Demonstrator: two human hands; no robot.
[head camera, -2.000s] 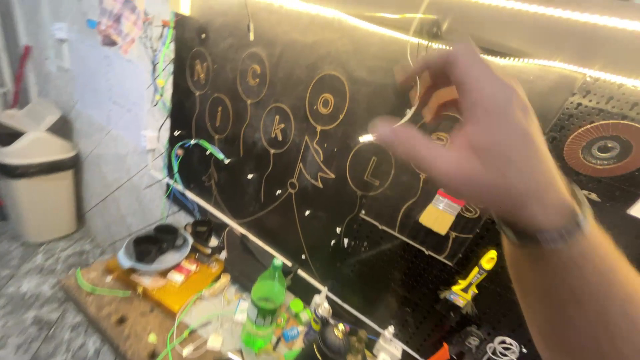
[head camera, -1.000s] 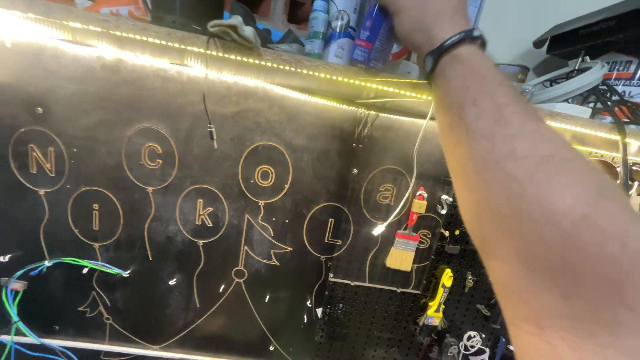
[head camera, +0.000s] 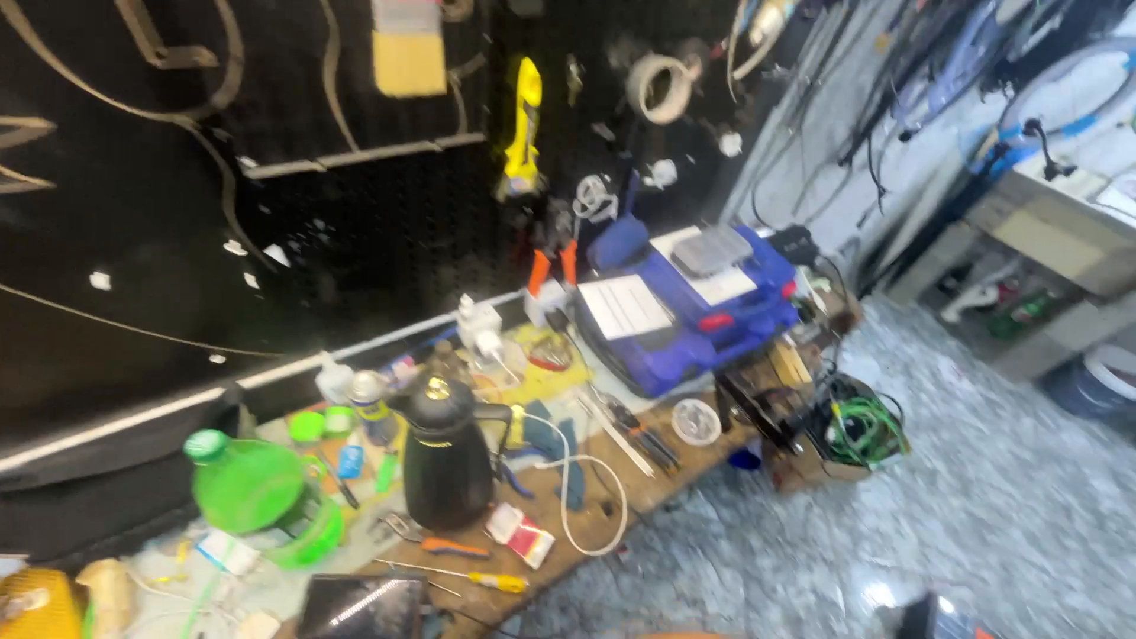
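Note:
Neither of my hands can be made out clearly; a blurred skin-toned edge shows at the bottom centre. On the wooden workbench (head camera: 532, 590) stand a black thermal jug (head camera: 448, 461) and a green plastic bottle (head camera: 248, 484). A screwdriver with a yellow handle (head camera: 497, 582), an orange-handled tool (head camera: 454, 548) and a red-and-white packet (head camera: 521, 534) lie in front of the jug. Pliers with dark handles (head camera: 652, 444) lie to its right, beyond a looped white cable (head camera: 612, 546). Further right rests a blue plastic case (head camera: 692, 311) with papers on top.
Behind the bench rises a black pegboard (head camera: 382, 222) with a paintbrush (head camera: 408, 53), a yellow cutter-like tool (head camera: 524, 124) and a roll of tape (head camera: 661, 89). A box with green cable (head camera: 856, 430) is at the bench's right end. A shelf unit (head camera: 1047, 240) stands at the right.
The view has swung down and right to the bench. The hand that was raised at the top shelf among cans and bottles is no longer seen there.

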